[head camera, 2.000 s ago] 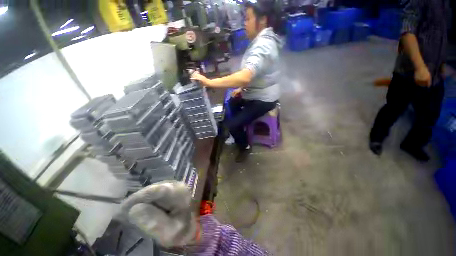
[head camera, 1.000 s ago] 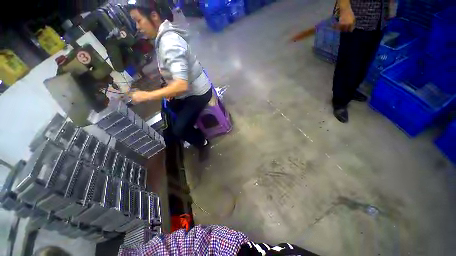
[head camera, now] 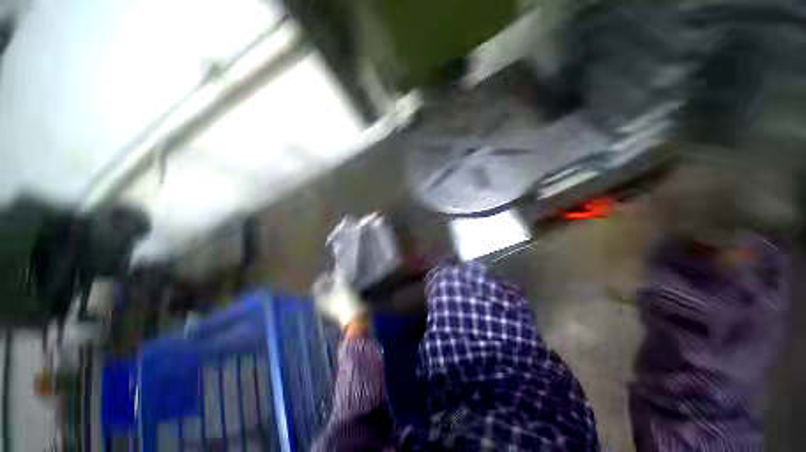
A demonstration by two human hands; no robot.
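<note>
The view is strongly blurred. My left hand point(head camera: 338, 300), in an off-white glove with an orange cuff, is at the lower left edge of a silver-white heat sink point(head camera: 367, 250) and appears to grip it, left of the round machine table point(head camera: 477, 177). The heat sink's ribs cannot be made out. My right hand point(head camera: 726, 199) is a brownish-grey smear at the right, above its checked sleeve; its fingers and anything in them cannot be told. The round table shows dark radial slots. A bright shallow tray point(head camera: 489, 235) is just below it.
The green machine head point(head camera: 424, 35) is above the round table. A blue slatted crate point(head camera: 212, 371) stands at lower left. Blurred stacked workpieces point(head camera: 632, 137) are right of the table, with an orange-red item point(head camera: 589, 208) at the bench edge.
The view has swung left from the seated person and floor to the machine table and crate. My left hand has come into view at the heat sink; the stacks now lie at the right.
</note>
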